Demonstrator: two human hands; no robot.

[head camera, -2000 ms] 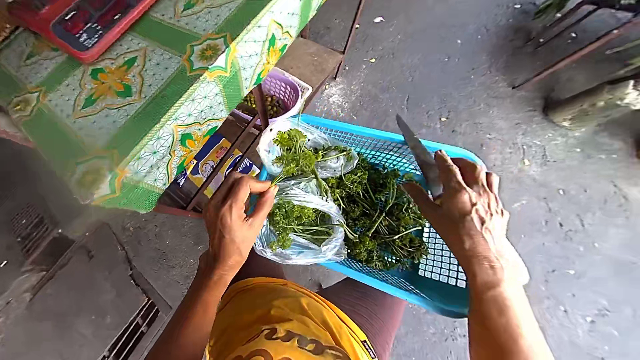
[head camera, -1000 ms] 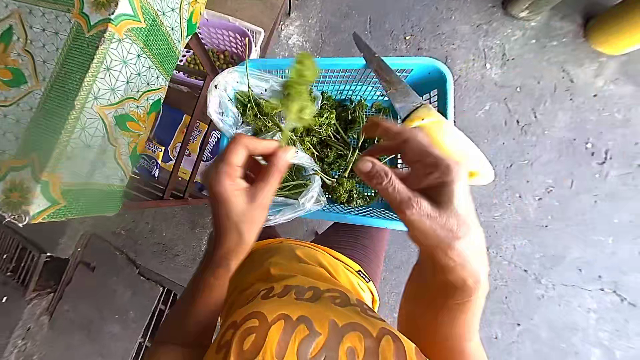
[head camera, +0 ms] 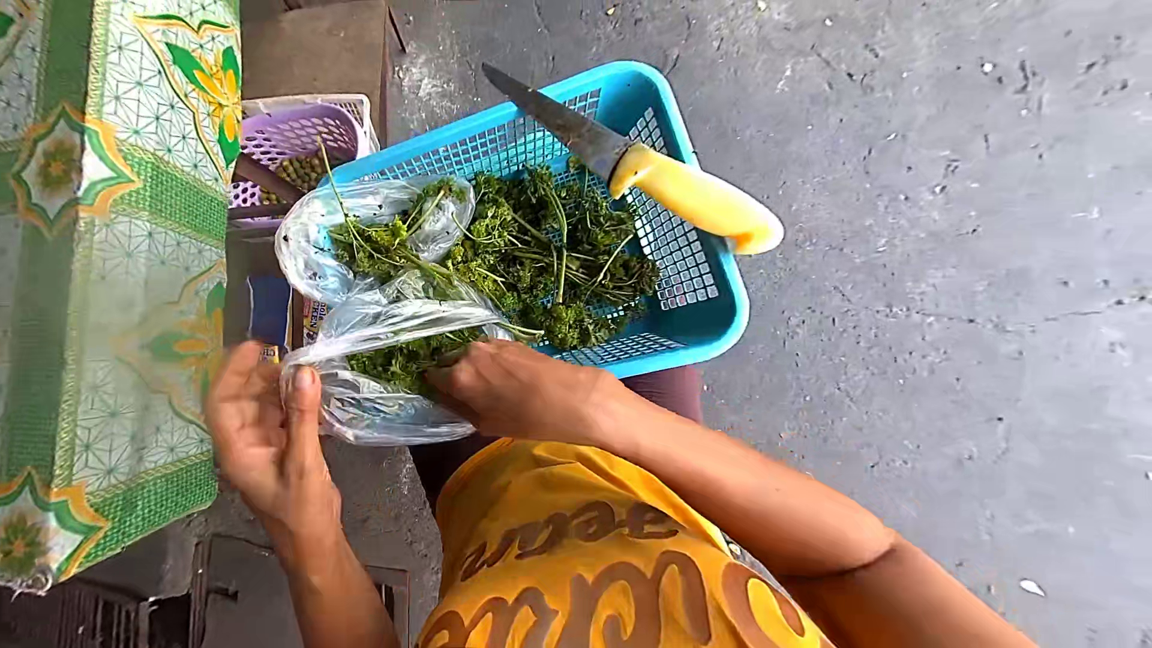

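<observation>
A blue plastic basket (head camera: 724,310) holds curly parsley (head camera: 558,243) and clear plastic bags (head camera: 301,238) of parsley at its left side. My right hand (head camera: 513,387) reaches into the nearer plastic bag (head camera: 387,423), its fingertips hidden among the sprigs, so its grip cannot be told. My left hand (head camera: 270,423) is at that bag's left edge, palm up, thumb against the plastic; whether it pinches the film is unclear. A knife with a yellow handle (head camera: 697,198) lies across the basket's far right corner, its blade pointing to the upper left.
A table with a green and white patterned cloth (head camera: 153,360) stands at the left. Beside it, a purple basket (head camera: 315,126) holds small green round items. Printed packets (head camera: 270,310) sit below that. Grey concrete floor (head camera: 900,270) spreads to the right.
My right hand has moved down and left into the nearer bag. The knife, under my right hand two seconds ago, lies uncovered. The sprig over the bags is no longer held up by my left hand.
</observation>
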